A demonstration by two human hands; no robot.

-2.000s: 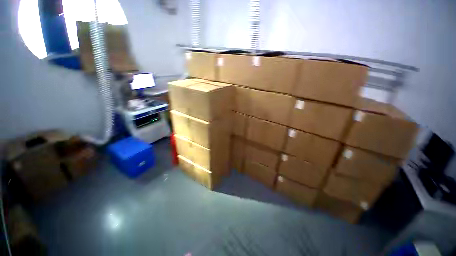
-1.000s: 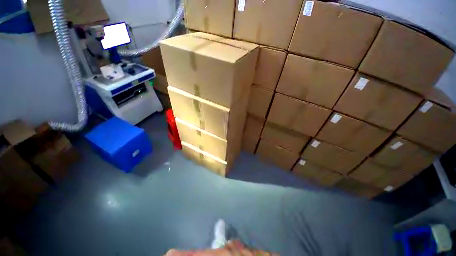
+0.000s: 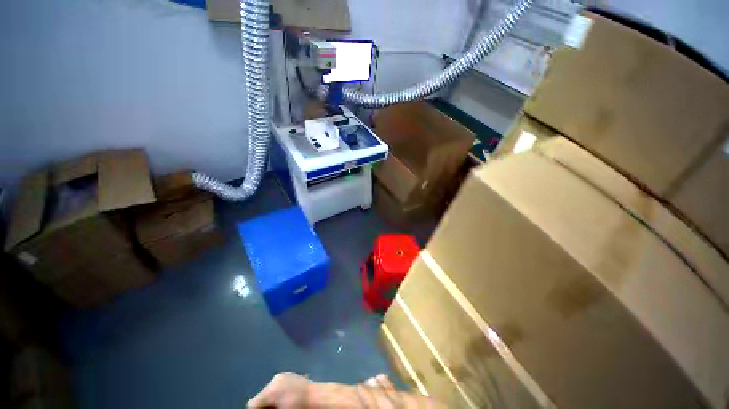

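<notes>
My right hand [image 3: 281, 391], as far as I can judge from the forearm running in from the bottom right, is at the lower edge. It is blurred and cut off; its fingers and anything in them cannot be made out. I do not see my left hand. A stack of taped brown cartons [image 3: 551, 279] stands close on the right. Farther off is a white machine [image 3: 340, 192] with a blue-edged top. A white fixture [image 3: 322, 134] stands on it, near a bright monitor [image 3: 349, 61] and a laser head [image 3: 320, 54].
A blue block [image 3: 284, 252] and a red stool [image 3: 389, 268] stand on the grey floor [image 3: 200, 335] before the machine. Open cartons [image 3: 96, 240] are at left, another open carton [image 3: 424, 152] right of the machine. Silver ribbed ducts [image 3: 256, 96] hang above. More cartons [image 3: 631, 104] rise at right.
The view has turned left and come closer to the machine and carton stack. The machine, blue block and red stool look larger. The hand at the bottom edge shows farther left.
</notes>
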